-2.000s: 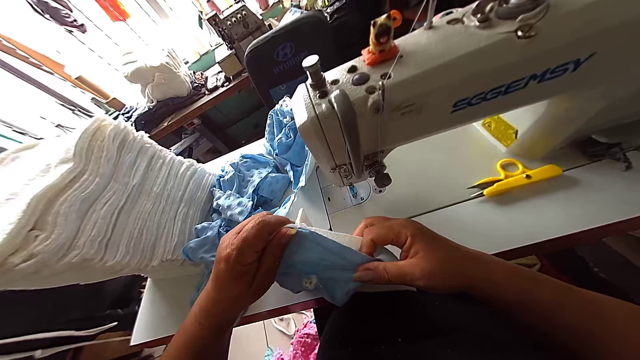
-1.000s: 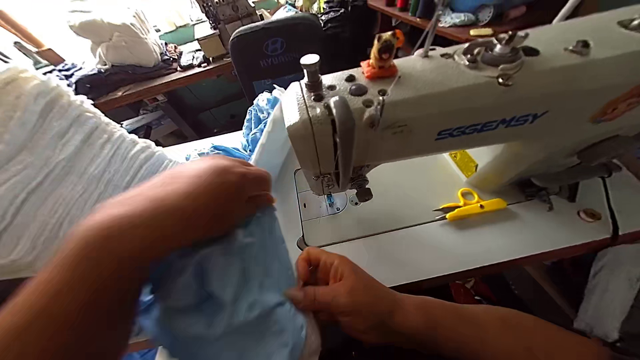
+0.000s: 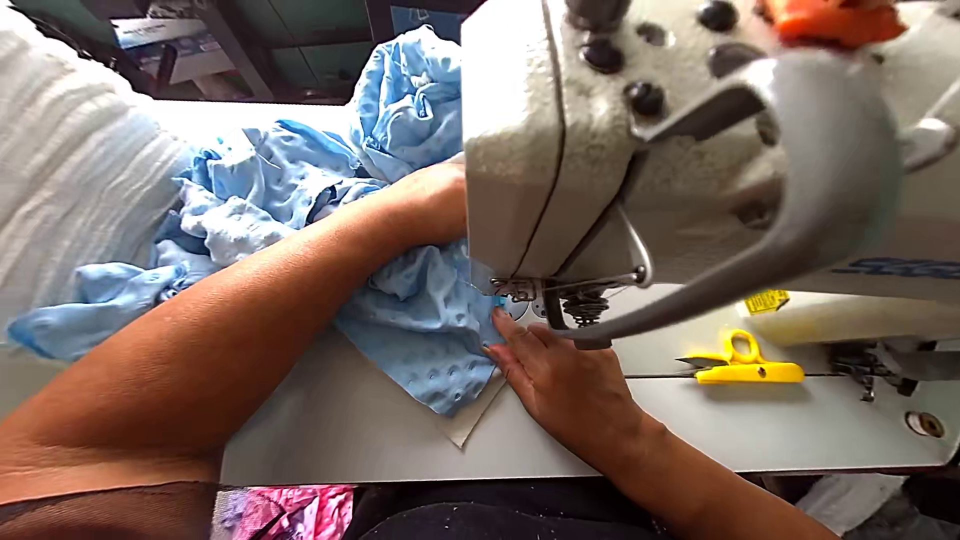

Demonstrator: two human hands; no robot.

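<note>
Light blue dotted fabric lies flat beside the needle of an industrial sewing machine, with a white layer showing under its corner. My right hand rests at the fabric's right edge, fingertips on it close to the presser foot. My left hand reaches over the bunched blue fabric behind the machine head, which hides its fingers; whether it grips is not visible. Yellow thread snips lie on the machine bed, right of my right hand.
A thick stack of white gauzy fabric stands at the left. A bobbin sits near the table's right end, and a yellow item lies behind the snips. Pink patterned cloth shows below the front edge.
The blue fabric, held up before the machine earlier, now lies at the needle. My left hand has moved behind the machine head; my right hand is beside the presser foot. The view is much closer.
</note>
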